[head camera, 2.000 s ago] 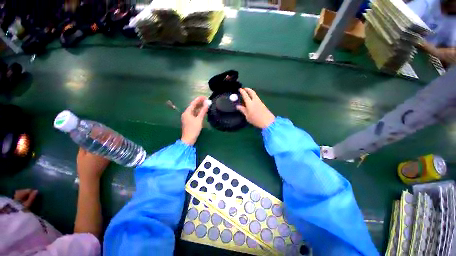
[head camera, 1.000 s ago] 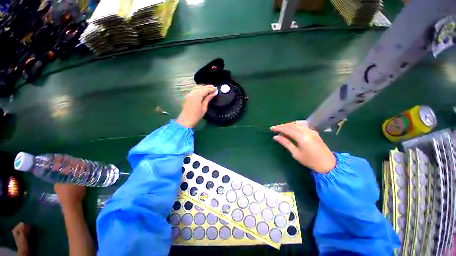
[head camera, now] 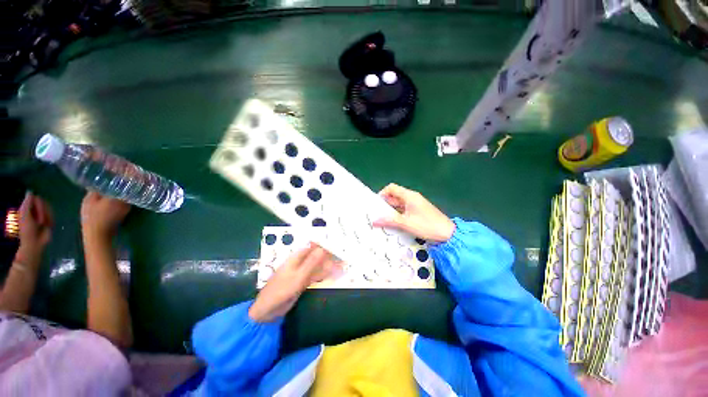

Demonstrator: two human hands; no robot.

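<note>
A white pad sheet [head camera: 299, 170] with rows of dark emptied circles is raised and tilted over a second pad sheet [head camera: 272, 260] lying on the green worktop. My right hand [head camera: 415, 215] grips the raised sheet near its right end. My left hand [head camera: 295, 281] is at the sheet's lower edge, fingertips against it; whether it holds a pad cannot be told. The black unit [head camera: 380, 105] lies beyond the sheets with two white discs on it, touched by neither hand.
A water bottle [head camera: 112, 174] lies at left beside another person's hands [head camera: 101, 213]. A grey post [head camera: 520, 81] slants at upper right. A yellow drink can [head camera: 596, 145] stands at right above stacked pad sheets [head camera: 602, 267]. Pink material shows at lower right.
Both hands have moved back from the black unit to the sheets. The upper sheet has been lifted and turned. The unit now shows two white discs instead of one. The view has shifted.
</note>
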